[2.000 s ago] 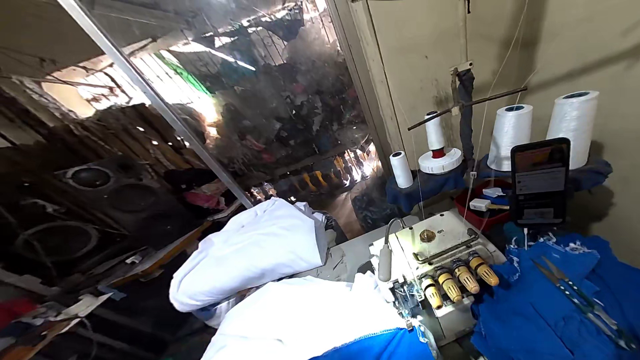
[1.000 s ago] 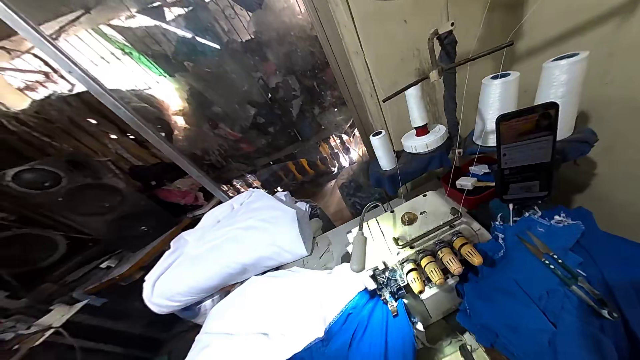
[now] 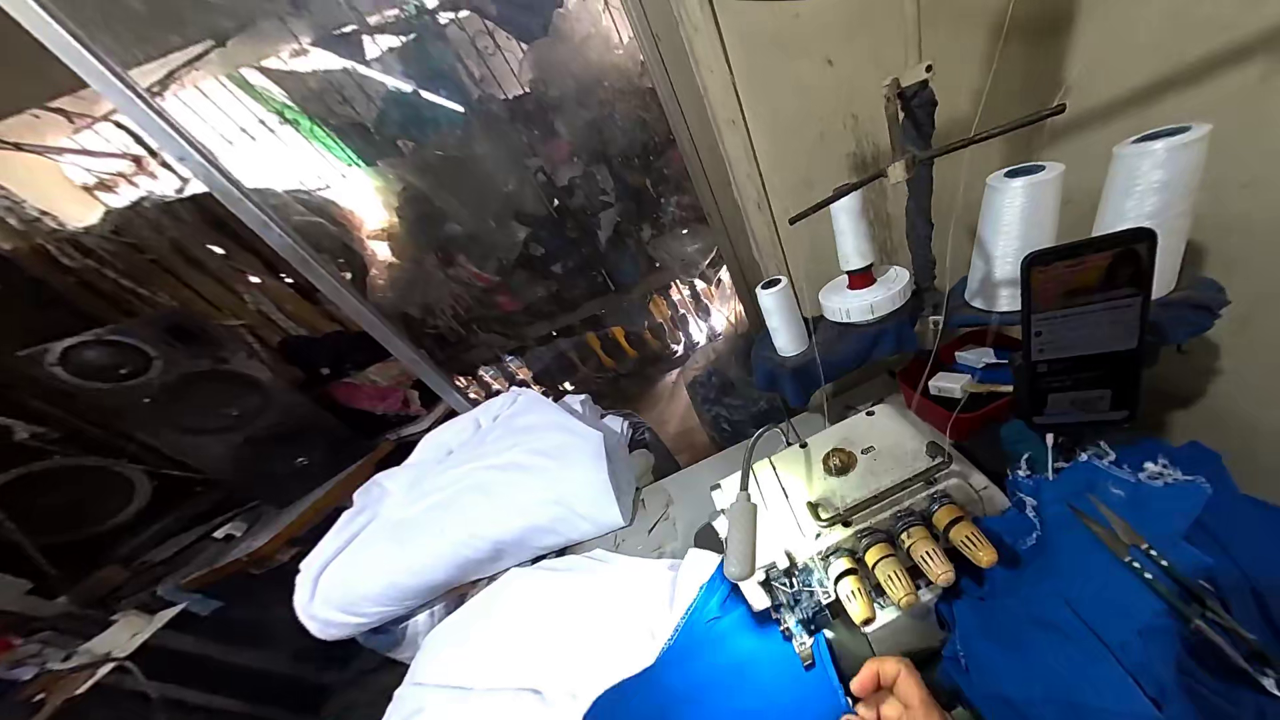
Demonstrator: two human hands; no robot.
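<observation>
An overlock sewing machine point(image 3: 870, 470) with several yellow tension dials point(image 3: 905, 560) stands at the lower right of centre. Blue fabric point(image 3: 735, 650), joined to white fabric point(image 3: 550, 640) along a stitched edge, lies at its presser foot point(image 3: 803, 645). At the bottom edge, the fingers of one hand, by its place my right hand point(image 3: 893, 690), pinch the right edge of the blue fabric beside the presser foot. The rest of that hand is cut off by the frame. My left hand does not show.
Folded white cloth point(image 3: 480, 490) is piled left of the machine. Scissors point(image 3: 1170, 580) rest on more blue cloth point(image 3: 1060, 610) at right. Behind stand a phone point(image 3: 1088, 330), a red container point(image 3: 960, 415) and thread cones point(image 3: 1015, 240) under a rod point(image 3: 930, 155). A speaker point(image 3: 180, 390) is at far left.
Fingers now show at the bottom edge on the blue fabric; neither earlier frame shows a hand. More of the blue fabric shows before the machine than two seconds ago.
</observation>
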